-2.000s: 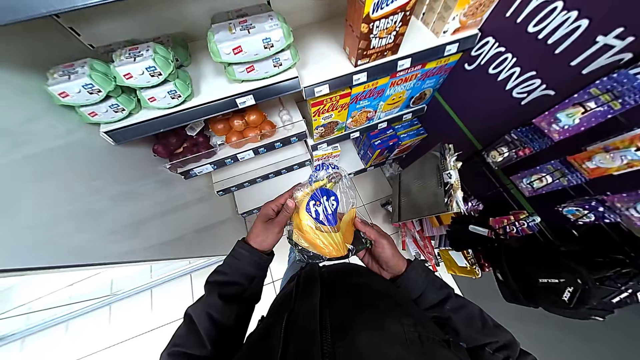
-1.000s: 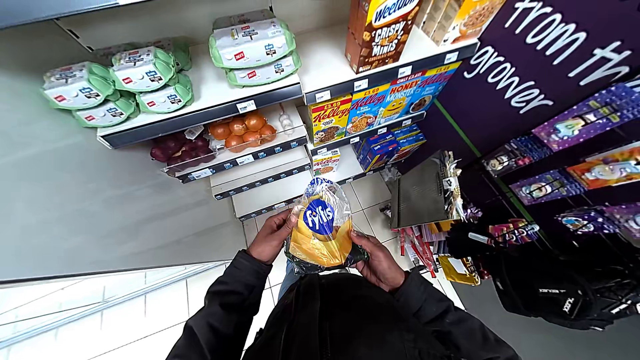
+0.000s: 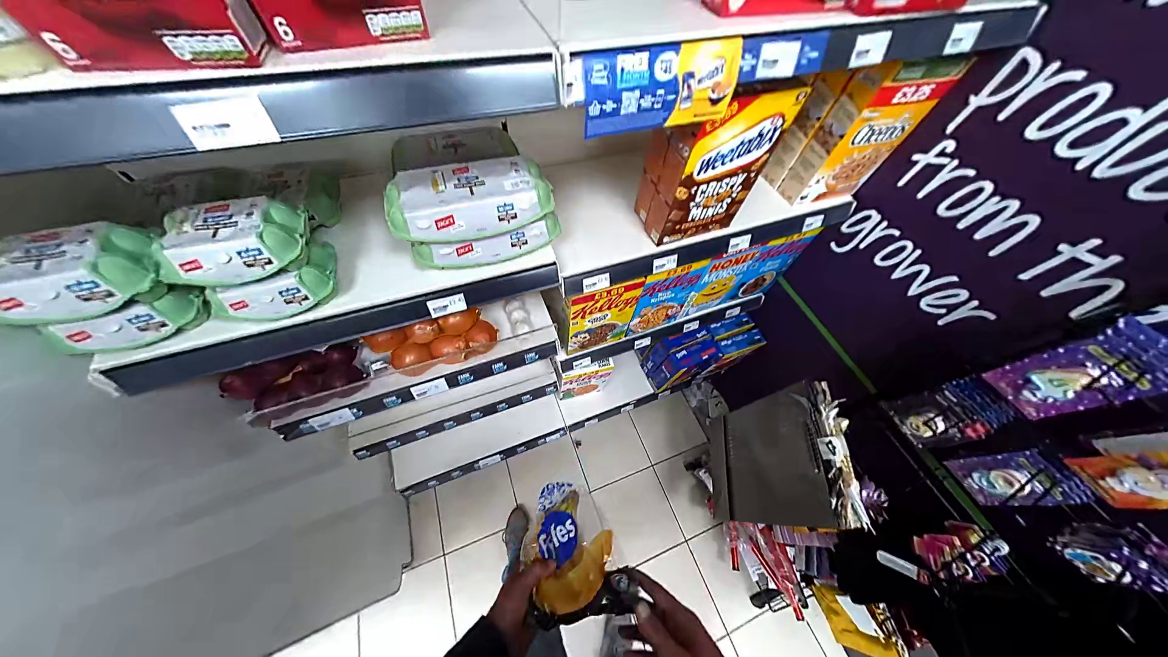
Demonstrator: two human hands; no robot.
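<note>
A clear plastic bag of bananas [image 3: 577,573] with a blue oval brand label is low in the middle of the head view, above the tiled floor. My left hand [image 3: 518,598] grips its left side, the thumb lying on the front. On the other side, my right hand [image 3: 671,620] is at the bag's dark lower right corner, fingers partly spread; whether they pinch the film cannot be told. A shoe shows just behind the bag's left edge.
Ahead stand shelves with egg cartons [image 3: 470,199], nets of onions [image 3: 433,339], a Weetabix box [image 3: 716,164] and Kellogg's cereal boxes [image 3: 604,315]. To the right are a dark metal stand [image 3: 776,461] and hanging packets [image 3: 1077,370] on a purple wall.
The view has tilted up, showing an upper shelf. My right hand has shifted from the bag's side to its dark lower corner, and the bag is now tilted.
</note>
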